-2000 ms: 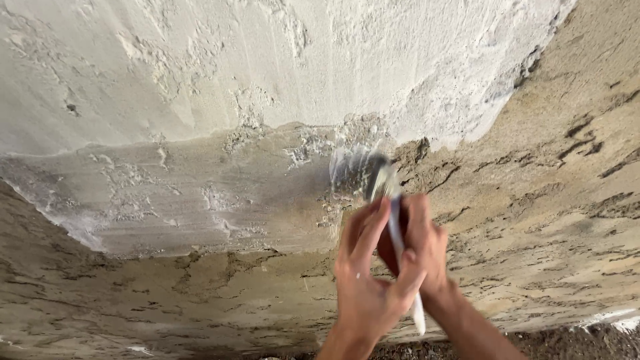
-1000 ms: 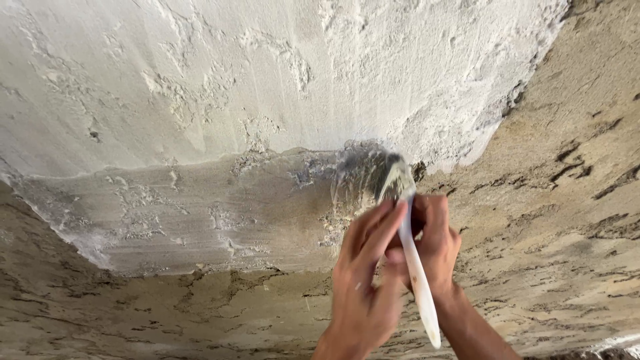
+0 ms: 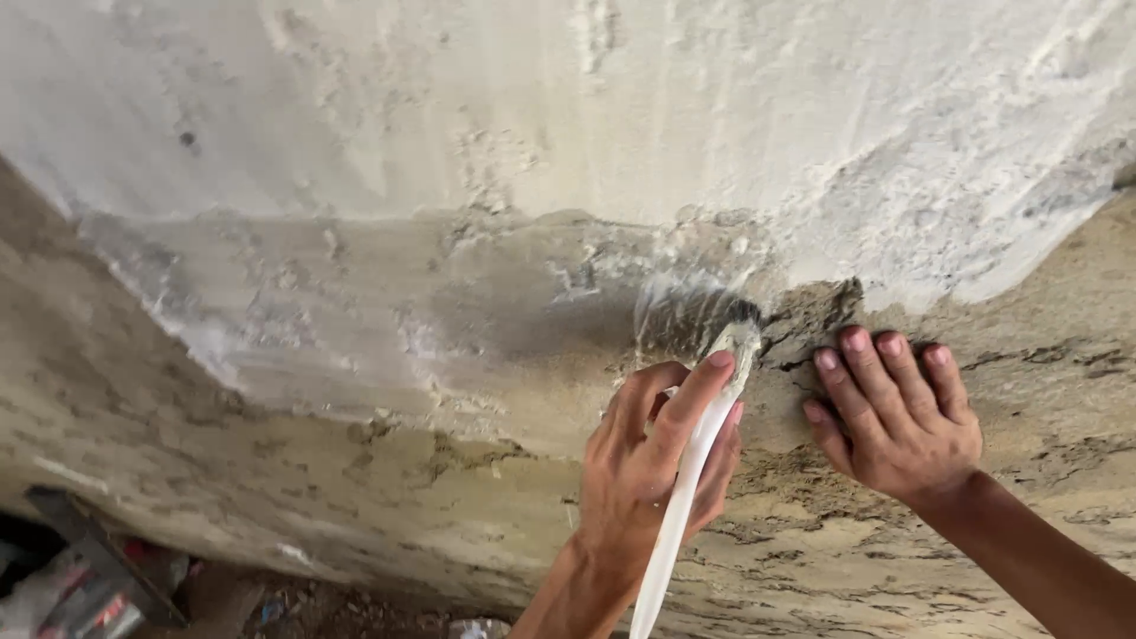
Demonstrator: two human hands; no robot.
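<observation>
My left hand [image 3: 661, 453] is closed around a brush with a long white plastic handle [image 3: 679, 515] and a ferrule crusted with pale paint. The brush's dark bristles [image 3: 742, 312] touch the wall at the lower edge of the white-coated area [image 3: 568, 106]. Wet white streaks [image 3: 670, 306] lie on the grey plaster just left of the bristles. To the right of the brush, my right hand [image 3: 901, 413] holds nothing and rests on the bare, cracked brown wall, palm down with fingers extended just below the white coating.
Rough brown wall [image 3: 1056, 444] with cracks runs along the right and bottom. At the lower left, a dark flat bar [image 3: 106, 555] leans beside a bag-like plastic item [image 3: 67, 603]. Rubble [image 3: 346, 612] covers the ground, and part of a container [image 3: 479, 628] shows at the bottom edge.
My right hand has moved away from the brush and my left hand, and now lies on the wall to the right. My left hand keeps the brush at the white coating's edge.
</observation>
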